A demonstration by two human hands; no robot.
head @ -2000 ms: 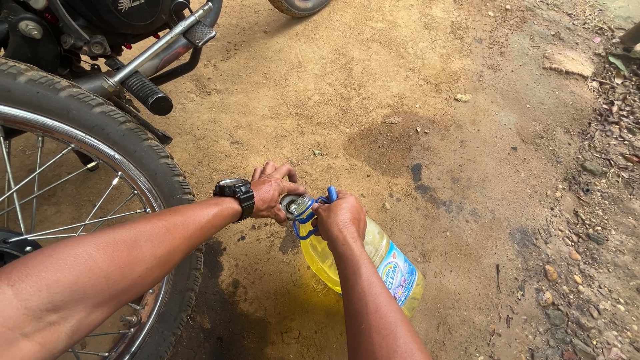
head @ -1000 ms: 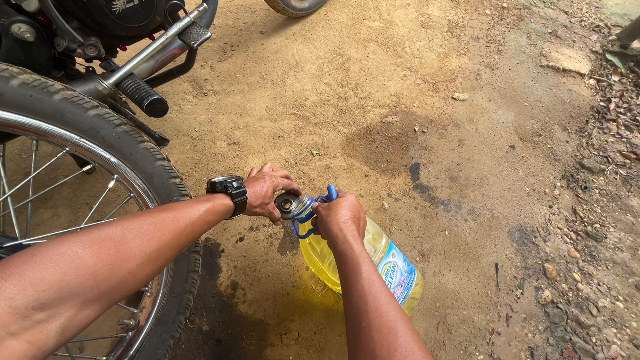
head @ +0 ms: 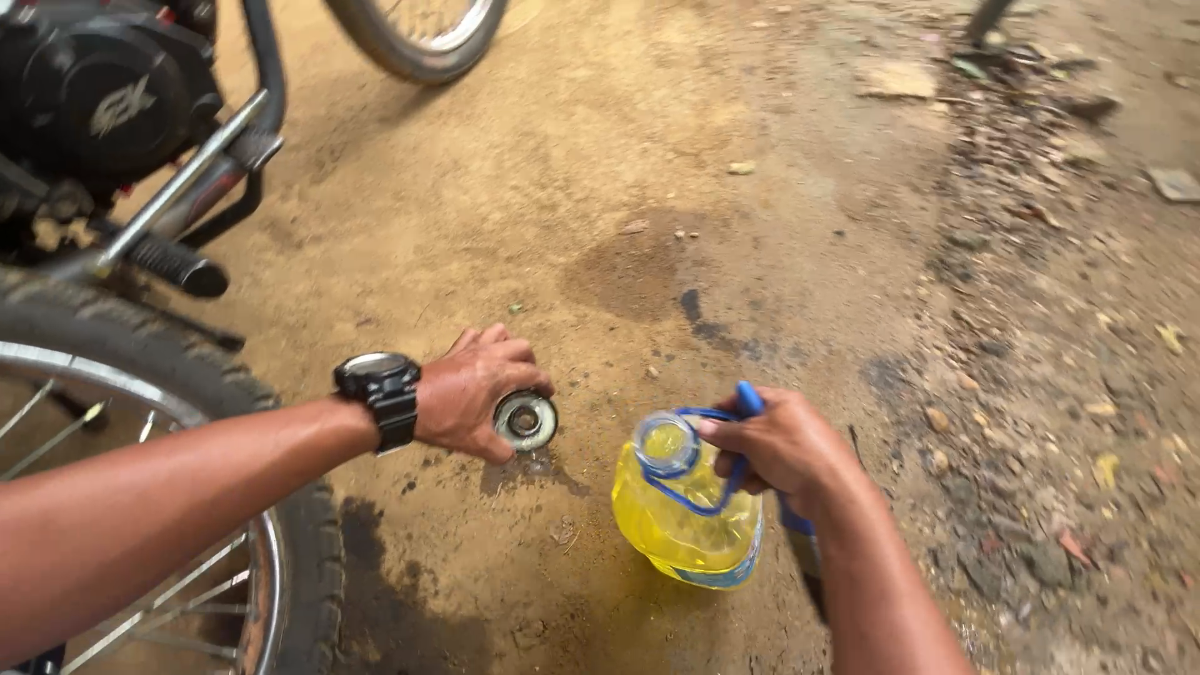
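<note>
My left hand (head: 483,389), with a black watch (head: 380,394) on its wrist, grips a small round metal part (head: 525,421) that has a pale ring face and a hole in its middle. Wet drops show just below that part. To the right, my right hand (head: 773,436) holds the blue handle (head: 689,502) of a clear plastic bottle (head: 694,534) with yellow liquid in it. The bottle's mouth is uncapped and faces up toward the camera. A blue-handled tool, its kind unclear, is also in my right hand, with a dark part showing under the wrist.
A motorcycle's spoked wheel (head: 305,562) stands at the left, its footpeg (head: 178,265) and engine cover (head: 103,103) beyond. Another wheel (head: 427,42) is at the top. Damp patches mark the dirt ground (head: 525,234); stones and dry leaves lie along the right.
The round part, earlier at the bottle's mouth, is now apart from it in my left hand. The bottle, tilted before, now stands more upright. The view has shifted somewhat.
</note>
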